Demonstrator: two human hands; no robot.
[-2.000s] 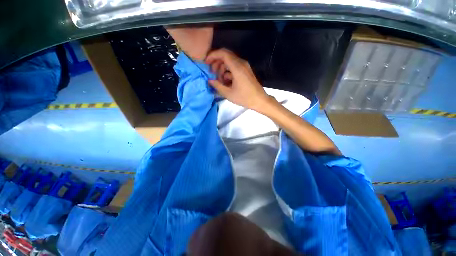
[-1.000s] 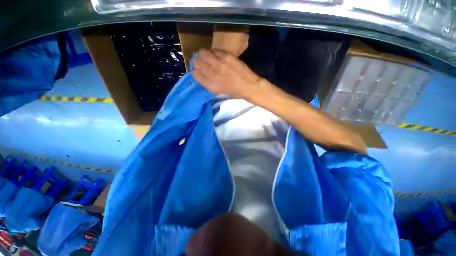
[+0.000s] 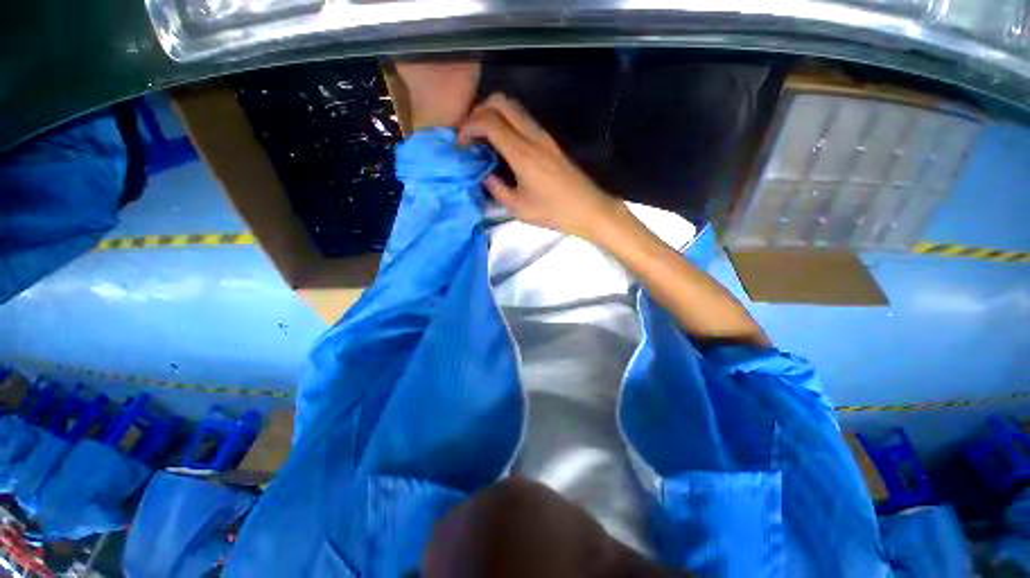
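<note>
My right hand reaches across my body, its fingers curled and pinching the cuff of my left blue smock sleeve. The cuff is bunched on the left forearm. The bare left forearm comes out of the sleeve and passes under the bench edge; my left hand is hidden there. My right sleeve is up near the elbow, leaving the forearm bare. A clear blister tray on the bench is cut off by the top of the picture.
The dark green bench's pale edge curves across the top. Below are a carton with shiny black packed parts, and at right a carton flap by grey blister trays. A blue-clothed person is at the left.
A second ago the right hand lay flatter over the cuff and the left forearm was further right. Now the forearm is further left, the cuff is bunched and the right fingers are curled at it.
</note>
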